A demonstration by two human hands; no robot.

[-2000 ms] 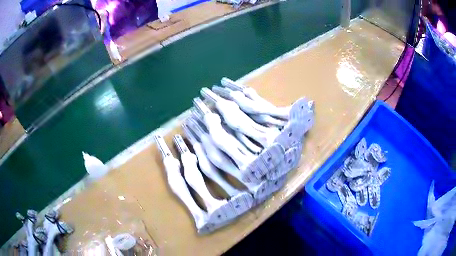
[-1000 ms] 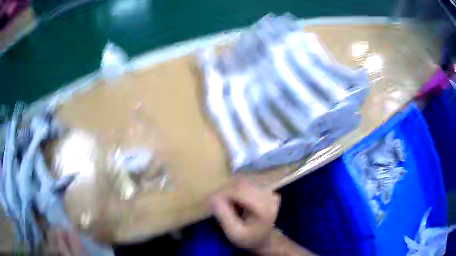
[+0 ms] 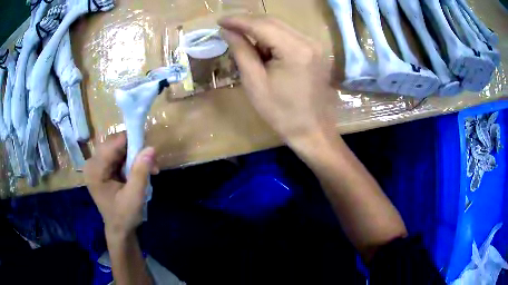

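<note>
My left hand point(image 3: 123, 181) is closed around the shank of a white skeleton leg point(image 3: 135, 114), held upright with its foot end at the top, bent to the right. My right hand point(image 3: 281, 75) is over the board, thumb and forefinger pinched on a thin pale glue stick point(image 3: 207, 38). The stick lies across the small white oval glue dish point(image 3: 208, 49). The dish is on the brown, stained glue board point(image 3: 209, 71). The leg's foot is just left of the dish, over the board's left edge.
A pile of legs with black-lined toes point(image 3: 47, 83) lies at the left. Another pile of legs point(image 3: 404, 78) lies at the right, flat foot faces toward me. The blue bin point(image 3: 454, 234) at lower right holds loose ribbed foot pieces point(image 3: 480, 147) and a crumpled whitish plastic bag point(image 3: 483, 261).
The view has swung down and left onto the glue board. My left hand now holds a leg upright, and my right hand has moved up to the dish with the stick.
</note>
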